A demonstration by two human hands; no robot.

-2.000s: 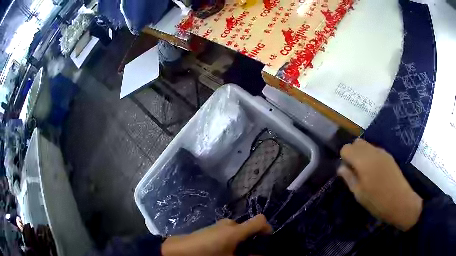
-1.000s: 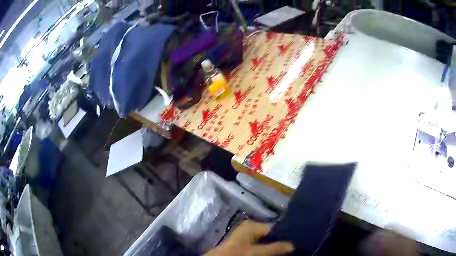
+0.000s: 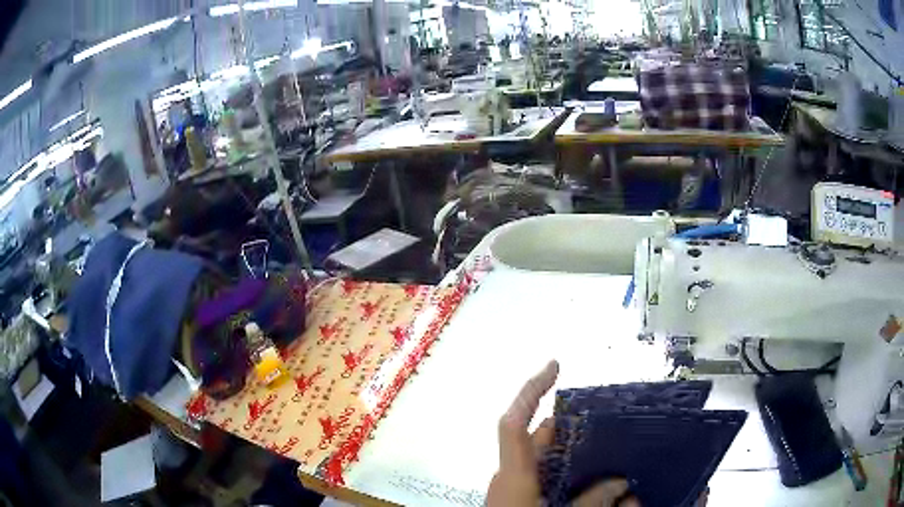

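Note:
Dark navy cloth pieces (image 3: 644, 451), at least two layers with stitched edges, are held up above the front of the white machine table. My left hand (image 3: 520, 446) grips their left side, with one finger pointing up. Fingertips also show over their lower edge. A sliver of skin at their lower right may be my right hand (image 3: 703, 497); the cloth and the picture's edge hide the rest. The white sewing machine (image 3: 753, 292) stands behind and to the right; its needle area is partly hard to make out.
A black pouch (image 3: 796, 428) and small snips (image 3: 853, 467) lie to the right. A bottle with orange contents (image 3: 266, 356) stands on the red-printed board (image 3: 347, 361). Blue cloth (image 3: 134, 312) is heaped at far left. The control box (image 3: 852, 213) is at back right. More tables stand behind.
The view has risen from the bin to the table and machine. The navy cloth has come up over the table, and its stacked layers now show.

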